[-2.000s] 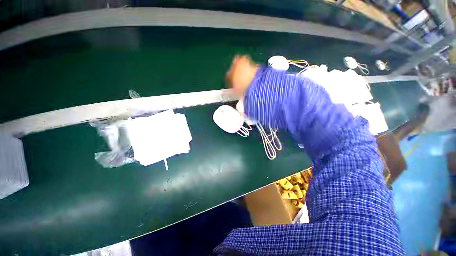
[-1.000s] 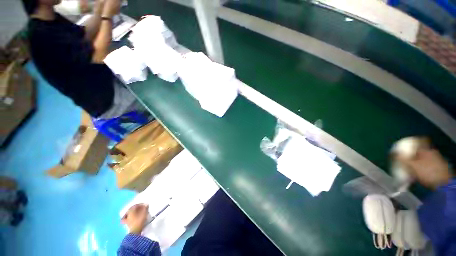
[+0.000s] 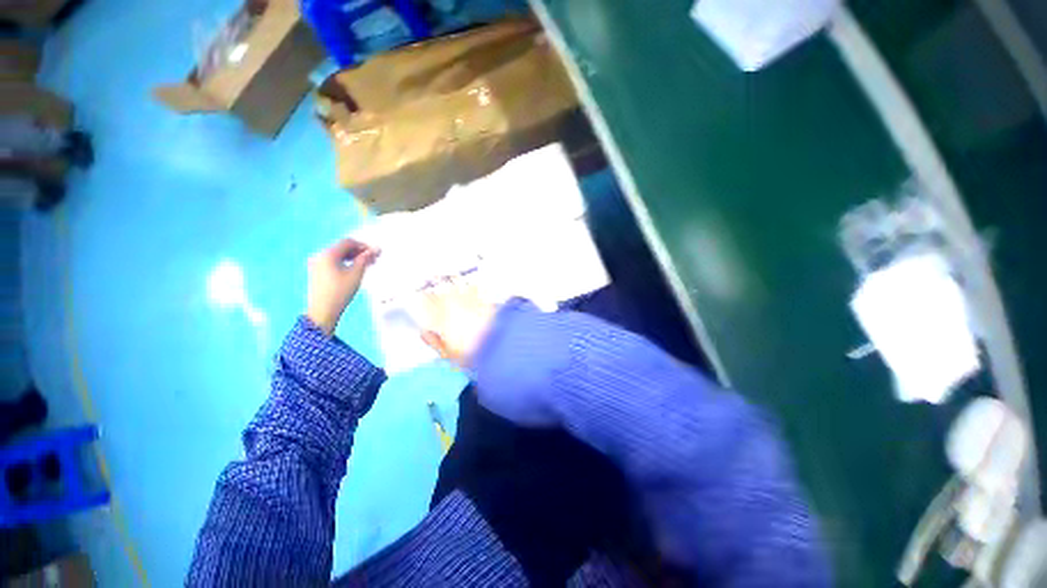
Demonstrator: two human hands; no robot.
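A white, overexposed block of boxes or tray inserts (image 3: pixel 522 213) lies low beside the dark green belt, next to my lap. My left hand (image 3: pixel 335 281) is at its left edge, fingertips curled together; whether they hold an edge is not clear. My right hand (image 3: pixel 454 322) is blurred and washed out over the near side of the block, palm down; its grip is hidden. On the belt, white sheets (image 3: pixel 918 327) lie beside a crumpled clear bag (image 3: pixel 890 236). White rounded corded products (image 3: pixel 985 442) lie at the lower right, their cords blurred.
A brown carton covered in shiny film (image 3: pixel 459 109) stands behind the white block. An open carton (image 3: pixel 270 75) and a blue stool (image 3: pixel 52 477) are on the blue floor. The belt edge (image 3: pixel 643 213) runs down the middle right. More white pieces (image 3: pixel 764 23) lie on the belt's far part.
My right hand has left the rounded products on the belt and come over to the white block. My left hand stays at the block's left edge. The view has turned and tilted down towards the floor.
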